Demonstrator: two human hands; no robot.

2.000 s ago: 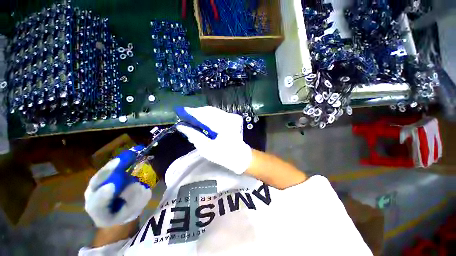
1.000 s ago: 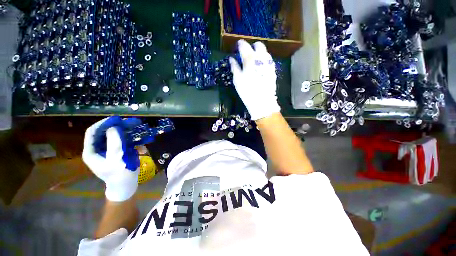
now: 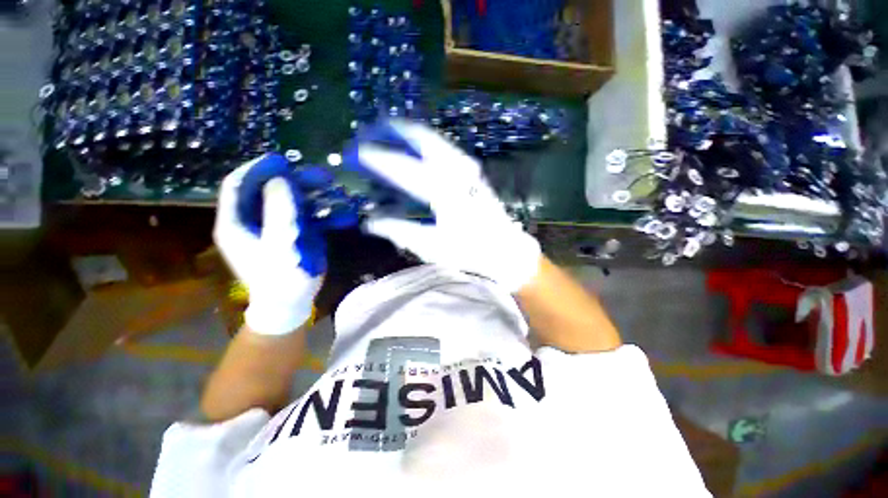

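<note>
My left hand (image 3: 273,238), in a white glove with blue palm and fingers, is closed on a board strip (image 3: 336,206) near the bench's front edge. The strip is blurred and sticks out to the right from my fingers. My right hand (image 3: 448,199), gloved alike, is just right of the strip with its fingers apart. It is blurred, and I see nothing held in it. A bunch of wired boards (image 3: 501,119) lies on the bench beyond my right hand.
A panel stack (image 3: 146,83) stands at the left. More board strips (image 3: 385,58) lie at centre. A carton (image 3: 526,70) of blue pieces is at the back. White foam trays (image 3: 623,126) with wired boards are at the right. A red stool-like item (image 3: 755,311) is below the bench.
My right hand has moved left and nearer from the wired boards towards the strip. My left hand has moved right and a little forward, still holding the strip. The view has shifted slightly.
</note>
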